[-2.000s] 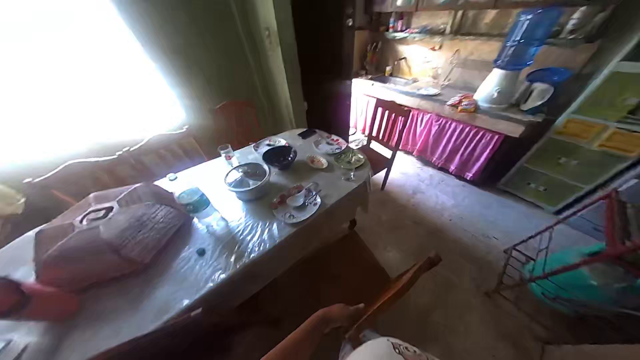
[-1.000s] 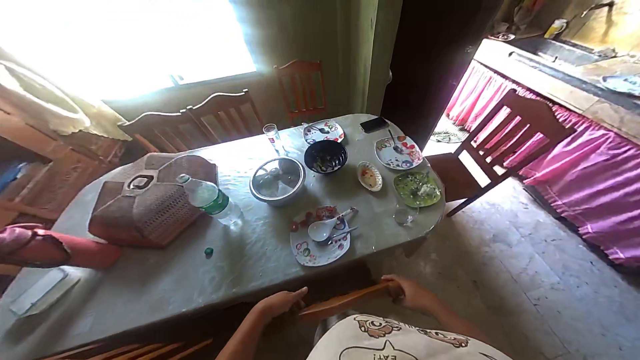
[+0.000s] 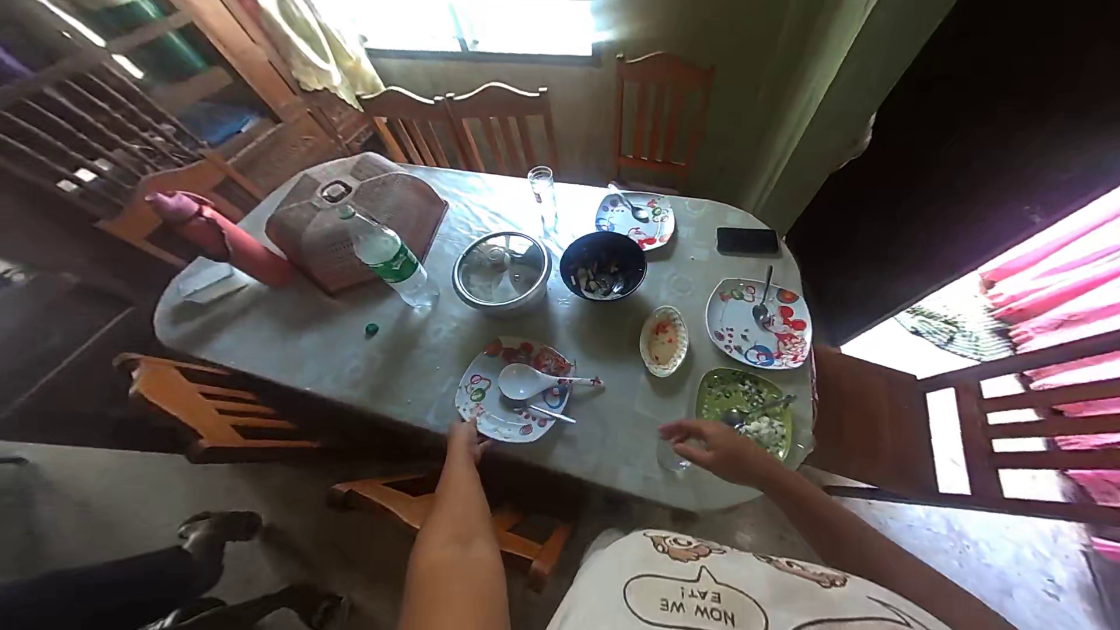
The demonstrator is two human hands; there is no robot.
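My left hand (image 3: 468,437) is at the near edge of a patterned plate (image 3: 477,395), its fingers partly hidden at the rim; whether it grips the plate I cannot tell. On that plate lie a white ladle (image 3: 522,382) and a spoon. Fingers spread, my right hand (image 3: 709,448) is over or beside a clear drinking glass (image 3: 672,457), left of a green plate (image 3: 713,385) with rice scraps and a spoon; contact with the glass is unclear. Farther back are a small oval dish (image 3: 664,341), a black bowl (image 3: 604,267) and a glass-lidded pot (image 3: 501,271).
The plastic bottle (image 3: 385,254), woven food cover (image 3: 315,227), red tumbler (image 3: 223,236), phone (image 3: 747,241) and another tall glass (image 3: 542,197) stand or lie on the table. Wooden chairs (image 3: 503,127) surround it. A person's legs (image 3: 201,569) show at lower left.
Both hands have left the wooden chair back at the table's near side. The left is now at the patterned plate's edge, the right near the glass. The view has swung left and downward.
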